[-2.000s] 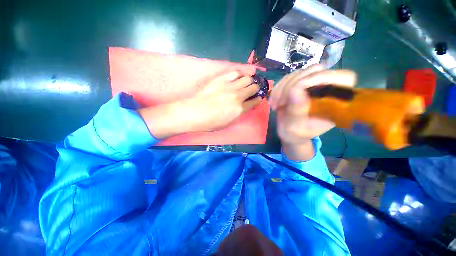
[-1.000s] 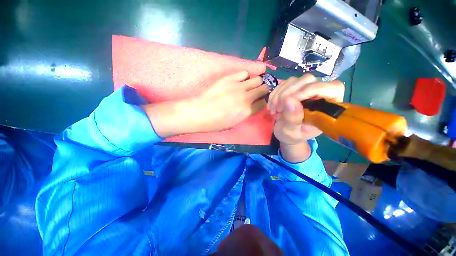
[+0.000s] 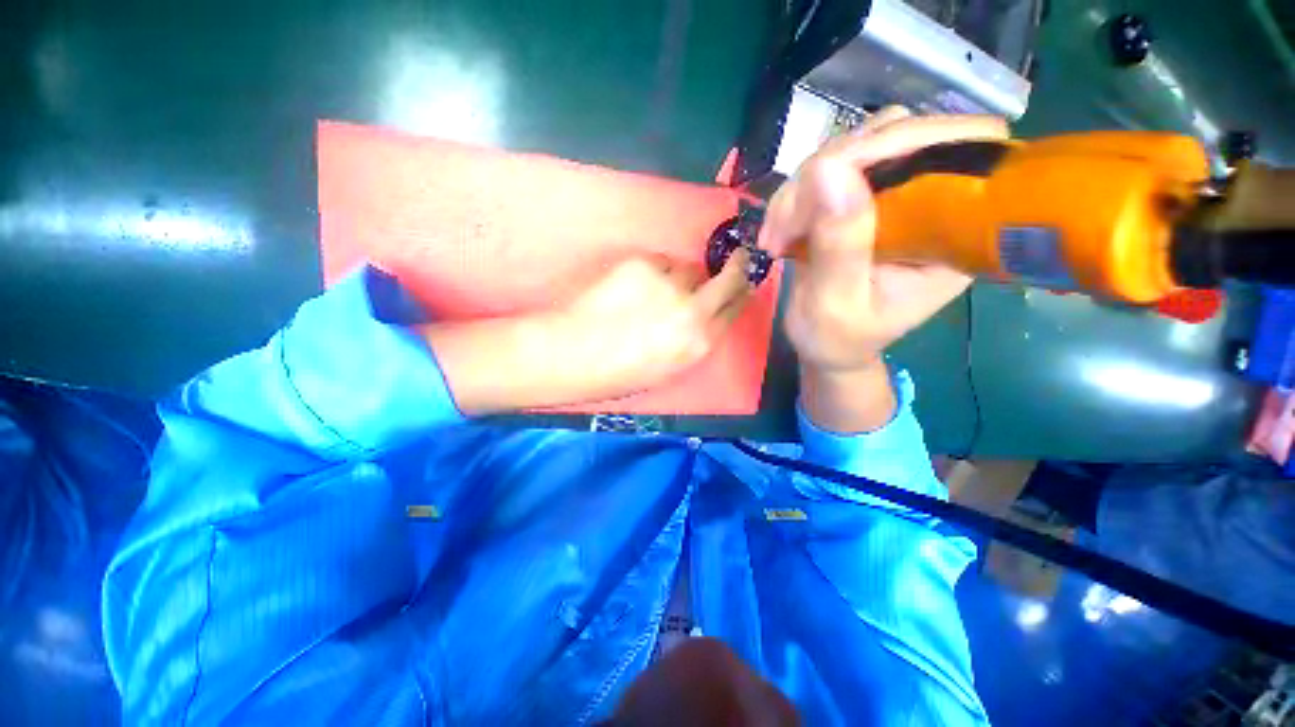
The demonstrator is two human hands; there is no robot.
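Observation:
My left hand [image 3: 646,320] holds a small round black part [image 3: 736,253] in its fingertips, over the right end of the salmon-red mat [image 3: 469,227]. My right hand [image 3: 845,270] is closed around the front of the orange electric screwdriver [image 3: 1051,213], which lies nearly level and points left. The driver tip is hidden behind my right fingers, close beside the black part. I cannot tell whether the bit touches the part. No screw can be made out.
The grey metal screw feeder [image 3: 923,57] stands beyond the mat's right corner, partly behind my right hand. Black round parts [image 3: 1129,40] stand at the far right. A red tray [image 3: 1190,304] shows below the driver. A black cord [image 3: 994,526] crosses my lap.
My right hand has raised the driver's rear end, which now covers most of the red tray and, with the hand, part of the feeder. My left fingers have shifted, showing more of the black part.

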